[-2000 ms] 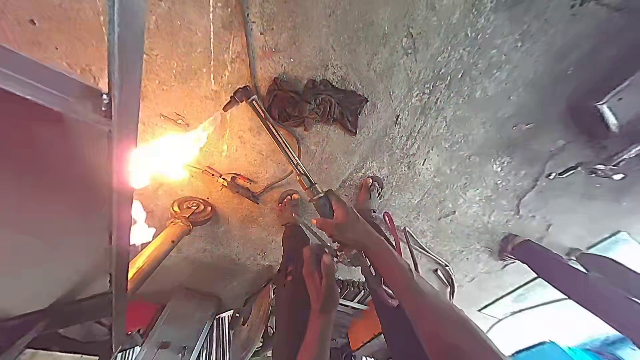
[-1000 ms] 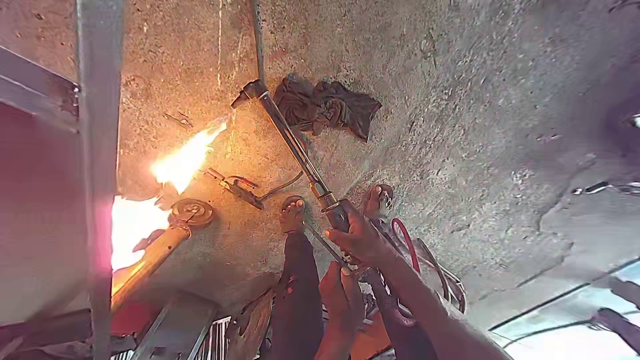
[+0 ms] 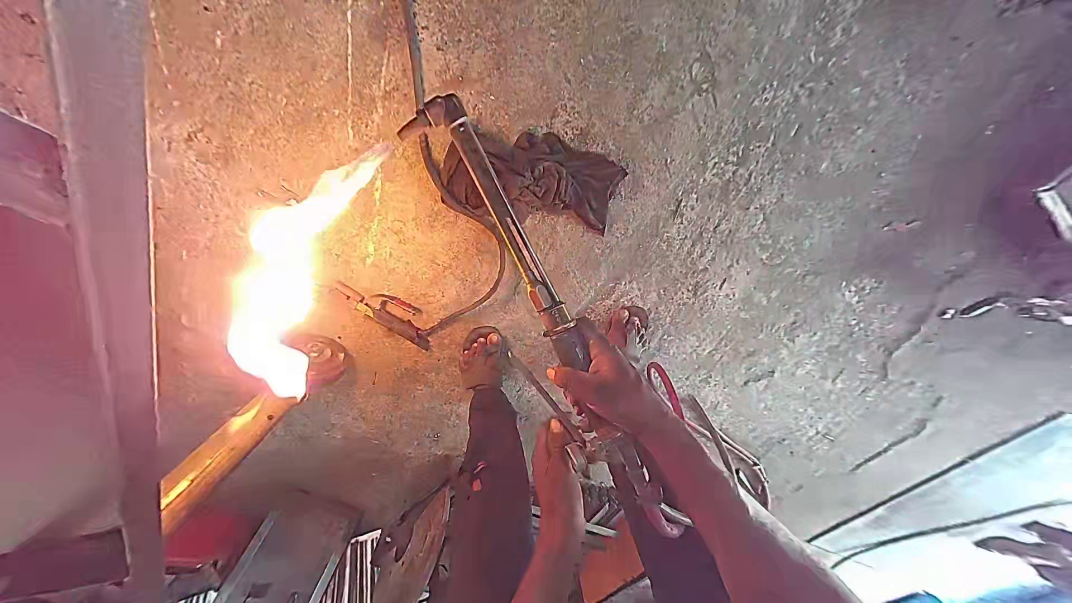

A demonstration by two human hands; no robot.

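Observation:
My right hand (image 3: 607,381) is closed around the dark handle of a cutting torch (image 3: 502,213), whose head points to the upper left. A large yellow-white flame (image 3: 280,285) streams from near the tip down to the left, over a metal coil (image 3: 322,358) and the end of a metal tube (image 3: 222,456). Lower down, my left hand (image 3: 557,469) is at the rear of the torch, by its valves and hose fittings; its fingers are partly hidden, and whether they grip anything cannot be told. A thin rod or lever slants up-left from there.
An electrode holder (image 3: 385,318) with its cable lies on the concrete floor, near my feet. Dark crumpled cloth (image 3: 557,180) lies behind the torch. A metal frame post (image 3: 109,293) stands at left. Hoses (image 3: 729,444) curve at the lower right, and metal bars (image 3: 356,569) lie below.
The flame has changed shape and now reaches over the coil and the tube's end. The torch head has shifted right, now overlapping the cloth's left side. My right hand keeps hold of the handle.

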